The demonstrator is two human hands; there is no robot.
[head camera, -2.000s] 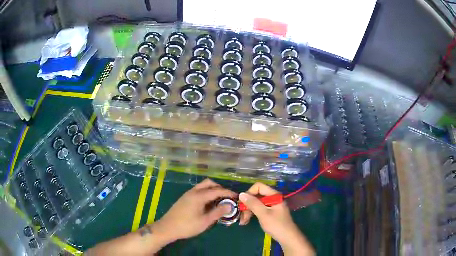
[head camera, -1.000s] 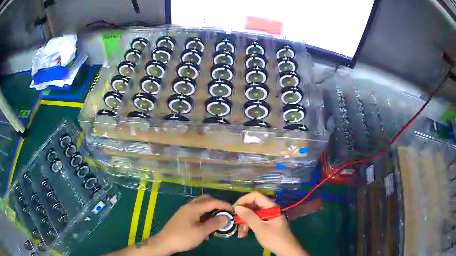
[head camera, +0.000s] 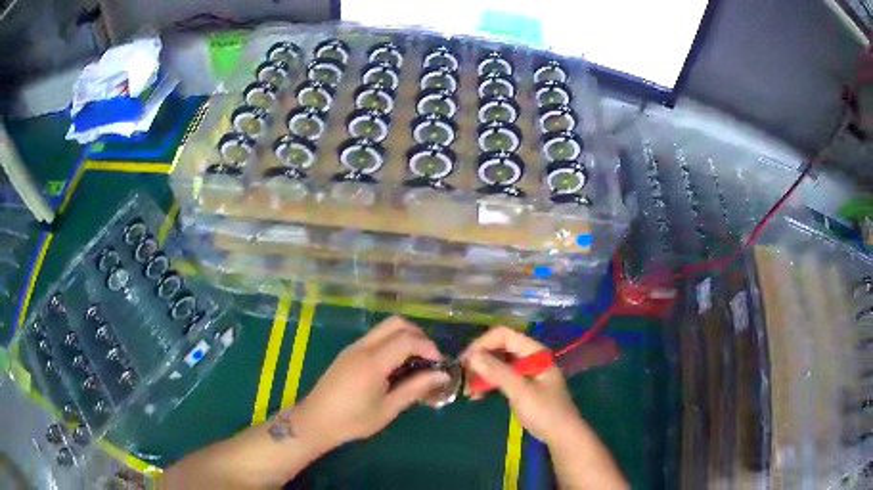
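Observation:
My left hand (head camera: 369, 378) holds a small round speaker driver (head camera: 442, 387) with a silver ring, low in the centre above the green mat. The fingers cover much of its left side. My right hand (head camera: 522, 383) grips a red probe (head camera: 517, 369) just right of the driver. The probe's front end lies beside the driver's edge; whether it touches cannot be told. A thin red wire (head camera: 592, 333) runs from the probe to the upper right.
A stack of clear trays (head camera: 412, 215) with rows of round parts stands behind my hands. A partly filled tray (head camera: 153, 359) lies left. More tan-layered trays (head camera: 799, 354) stand right. A bright screen (head camera: 622, 33) is behind. White-and-blue packets (head camera: 120, 86) lie upper left.
The driver is tilted more than before and shows less of its face. The red probe has stayed beside it in my right hand. The patch on the screen has turned from red to pale green.

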